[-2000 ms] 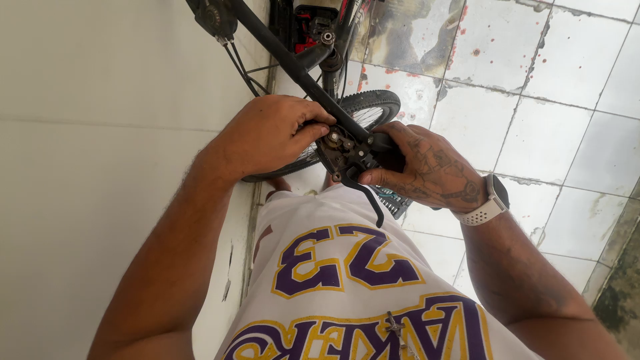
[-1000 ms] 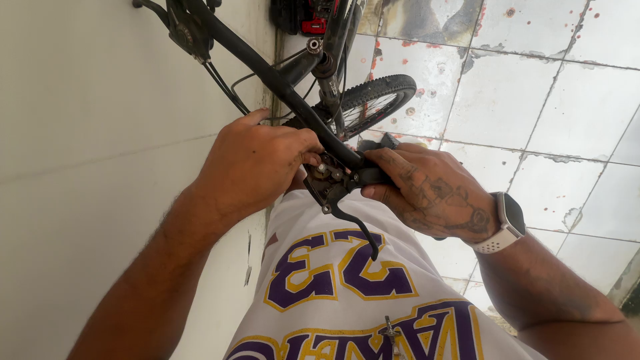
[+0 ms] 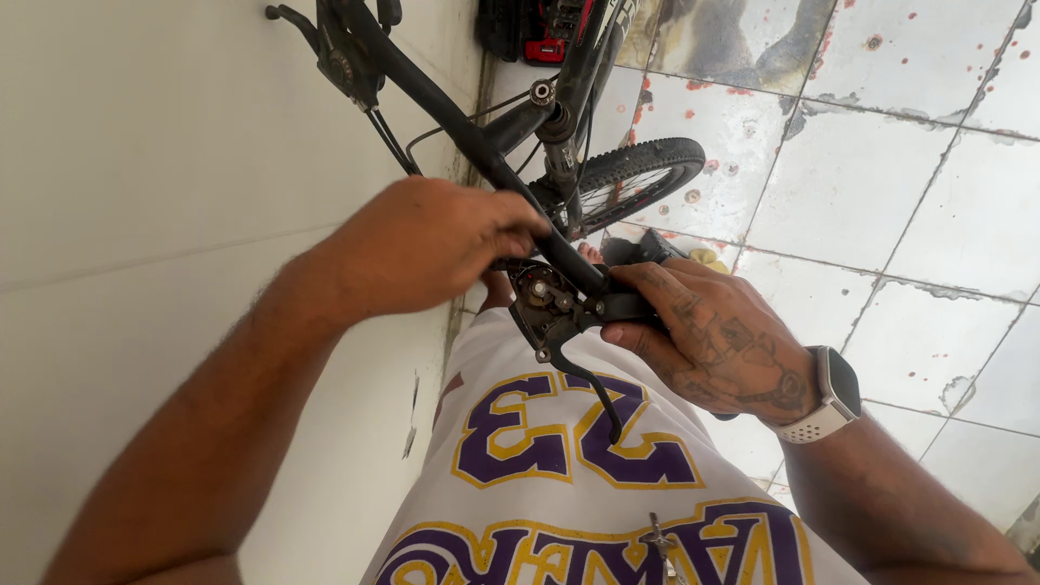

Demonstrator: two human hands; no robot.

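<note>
A black bicycle handlebar (image 3: 455, 122) runs diagonally from the upper left toward my right hand. At its near end sits an opened shifter and brake lever unit (image 3: 540, 296), its inner metal parts exposed, with the curved brake lever (image 3: 597, 386) pointing toward my shirt. My right hand (image 3: 715, 341), tattooed and with a watch at the wrist, is wrapped around the bar end beside the unit. My left hand (image 3: 439, 244) is just above and left of the unit, fingers bent by the bar and slightly blurred; whether its fingertips hold something small cannot be told.
A second brake lever and shifter (image 3: 341, 69) hang on the bar's far end near the pale wall (image 3: 162, 162). The front wheel (image 3: 650, 166) stands on worn white tiles (image 3: 861, 179). A black and red tool case (image 3: 544, 49) lies beyond the frame.
My left hand has lifted off the exposed shifter mechanism, leaving more of it visible. My right hand stays at the bar end. The view has shifted somewhat.
</note>
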